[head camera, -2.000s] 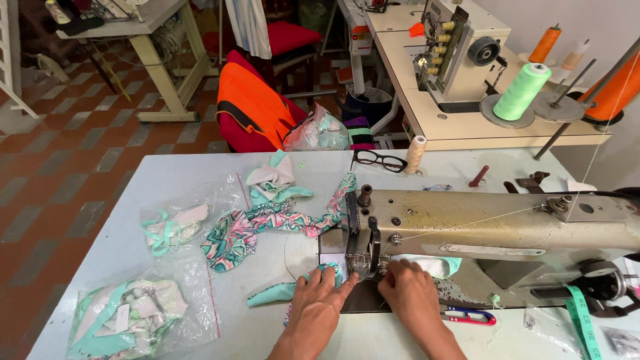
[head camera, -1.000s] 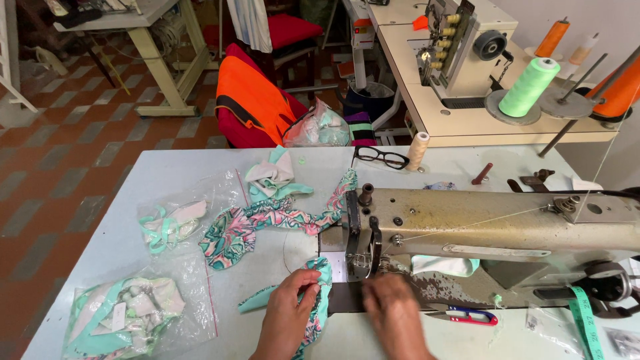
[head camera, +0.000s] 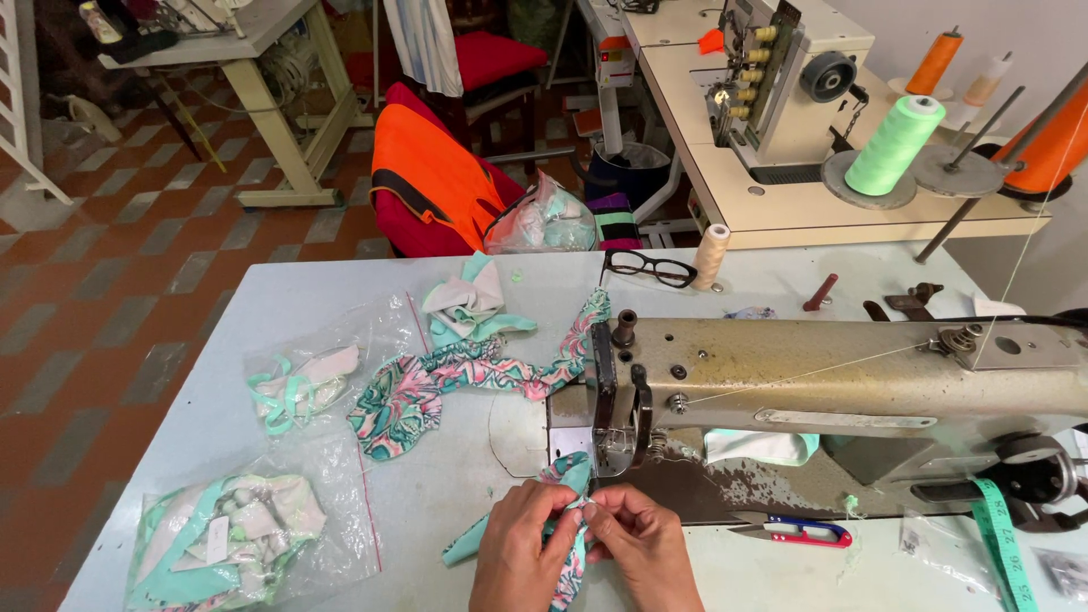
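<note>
My left hand (head camera: 527, 544) pinches a patterned teal and pink fabric strip (head camera: 571, 571) between thumb and fingers, in front of the needle area of the sewing machine (head camera: 816, 365). Thumb and fingertips of my right hand (head camera: 637, 540) grip the same strip, touching my left fingertips. A plain teal end (head camera: 463, 540) sticks out to the left. Behind the hands, a gathered patterned fabric piece (head camera: 399, 408) lies on the table, running up to the machine head. Thread snips (head camera: 799, 529) with red and blue handles lie right of my right hand.
Two clear plastic bags of fabric pieces, one upper (head camera: 310, 382) and one lower (head camera: 238, 527), lie at left. Farther back are folded fabric (head camera: 472, 302), eyeglasses (head camera: 650, 268) and a thread spool (head camera: 711, 255). A green tape measure (head camera: 999, 535) hangs at right; another sewing machine (head camera: 795, 93) stands behind.
Both hands were at the machine's presser area two seconds ago. They have come nearer the table's front, and the right hand has moved left to meet the left at the strip.
</note>
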